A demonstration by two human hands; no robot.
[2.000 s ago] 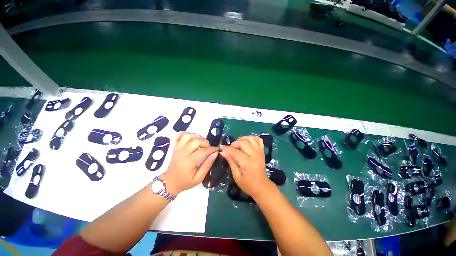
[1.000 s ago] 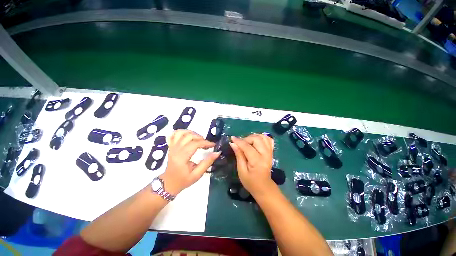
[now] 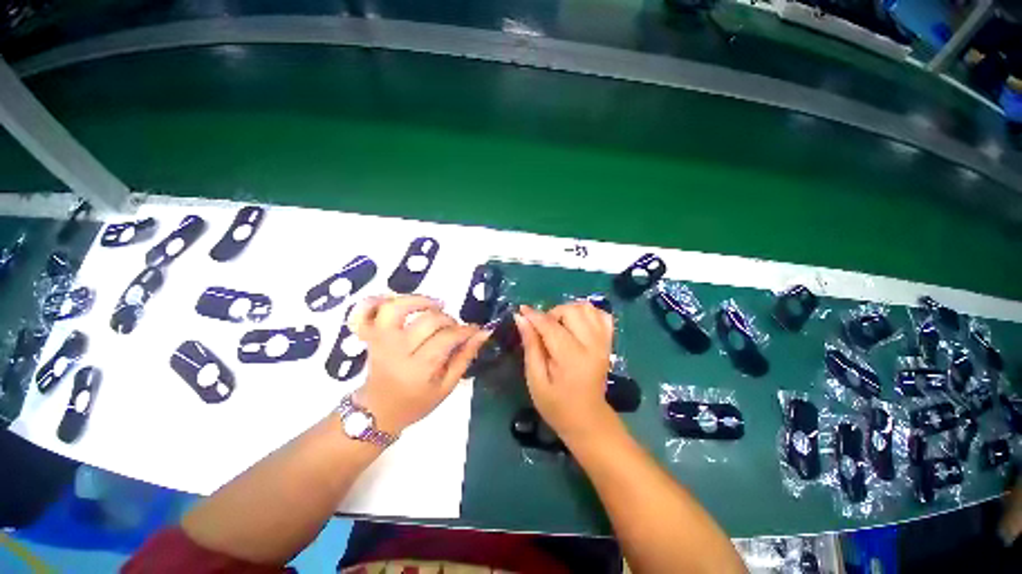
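Note:
My left hand (image 3: 417,357), with a metal-band watch on the wrist, and my right hand (image 3: 564,361) are close together at the right edge of the white sheet (image 3: 280,437). Between their fingertips they hold a dark black plastic part (image 3: 499,336), tilted and partly hidden by the fingers. Whether film is on it is too small to tell. Several bare black parts, such as one oblong part (image 3: 203,372), lie on the white sheet. A film-wrapped black part (image 3: 704,419) lies on the green bench top to the right of my right hand.
Many black parts in crinkly clear film (image 3: 879,440) lie spread at the right of the bench. Others lie at the far left edge. A pale post (image 3: 62,140) stands at the back left. A wide green conveyor belt (image 3: 482,157) runs behind the bench.
The hands were pinched together at first; their fingertips are now slightly apart with the dark part showing between them. My left hand has shifted slightly left.

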